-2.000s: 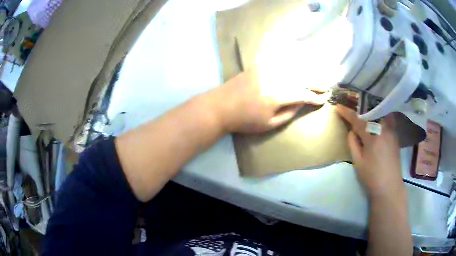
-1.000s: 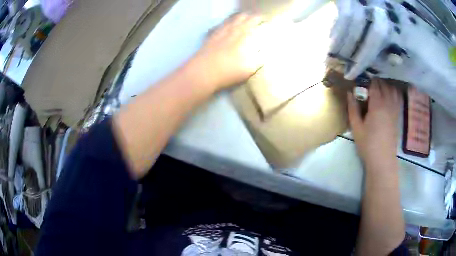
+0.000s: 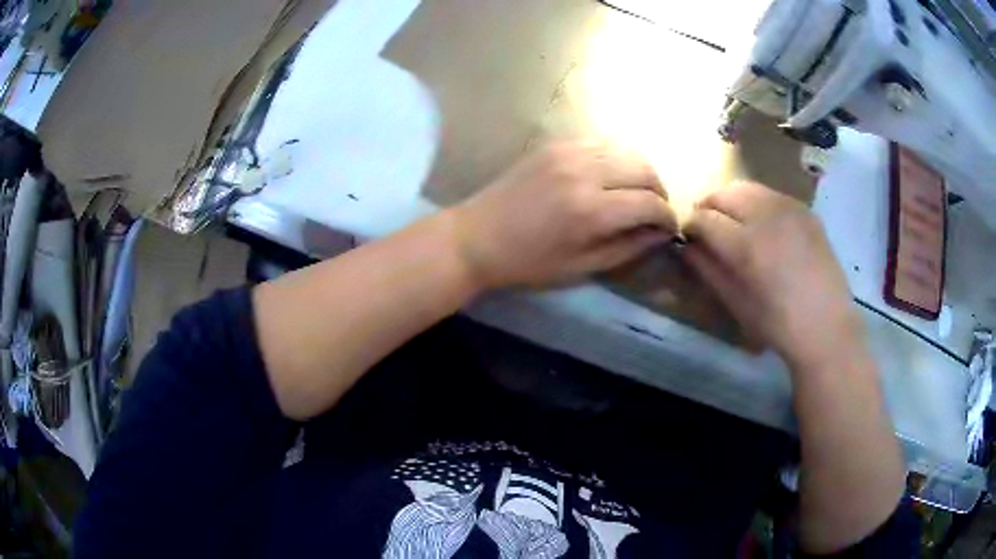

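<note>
A khaki-brown garment panel [image 3: 481,98] lies on the white table, partly washed out by lamp glare. My left hand [image 3: 579,213] and my right hand [image 3: 765,257] meet at the panel's near part, in front of the sewing machine [image 3: 814,55]. The fingertips of both hands pinch the cloth close together. A darker brown part of the cloth [image 3: 666,286] shows below the fingers at the table's front edge. The presser foot area [image 3: 730,126] is beyond my hands, and its contact with the cloth is hard to tell.
A stack of cut brown panels [image 3: 153,98] lies at the left. Tied bundles [image 3: 55,317] hang or stand at the far left. A red-edged phone or block [image 3: 915,229] lies right of the machine head. The table's front edge [image 3: 546,328] runs before my lap.
The panel has been turned and shifted toward me, away from the needle. My left hand has moved right and down, and my right hand left, so they now meet on the cloth.
</note>
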